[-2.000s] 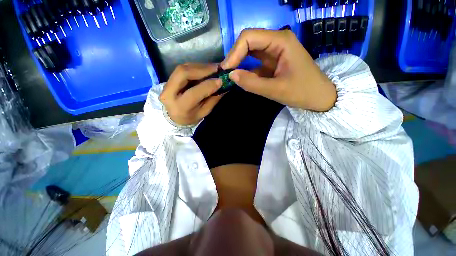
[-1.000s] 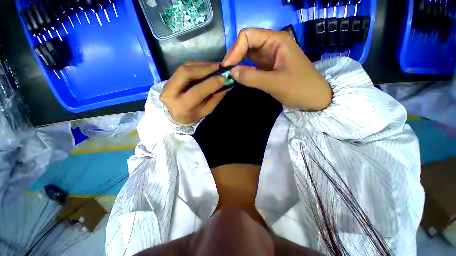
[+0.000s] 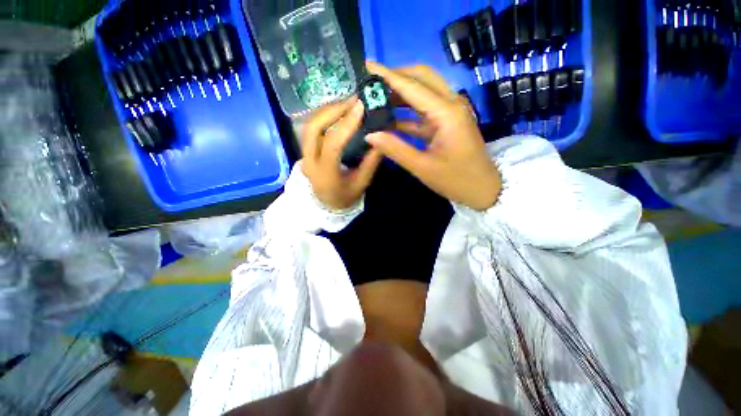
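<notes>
A black plastic housing (image 3: 375, 122) is held between both hands in front of the wearer's chest. Its upper end faces the camera and shows a small green circuit board (image 3: 375, 95) inside it. My left hand (image 3: 335, 154) grips the housing from the left side with its fingers. My right hand (image 3: 443, 134) holds it from the right, index finger at the upper end and thumb near the lower part. Fingers hide part of the housing; no rod can be seen on it.
The left blue tray (image 3: 223, 175) holds rows of black housings with silvery rods. A clear plastic box (image 3: 280, 69) holds loose green boards. The middle blue tray (image 3: 406, 41) holds rodded and blocky housings; another blue tray (image 3: 691, 130) is at right. Clear plastic bags (image 3: 41, 162) lie far left.
The housing has been turned so its open end with the green board faces the camera. Both hands have changed their hold. The view has shifted, so trays and box appear lower, the left ones further right.
</notes>
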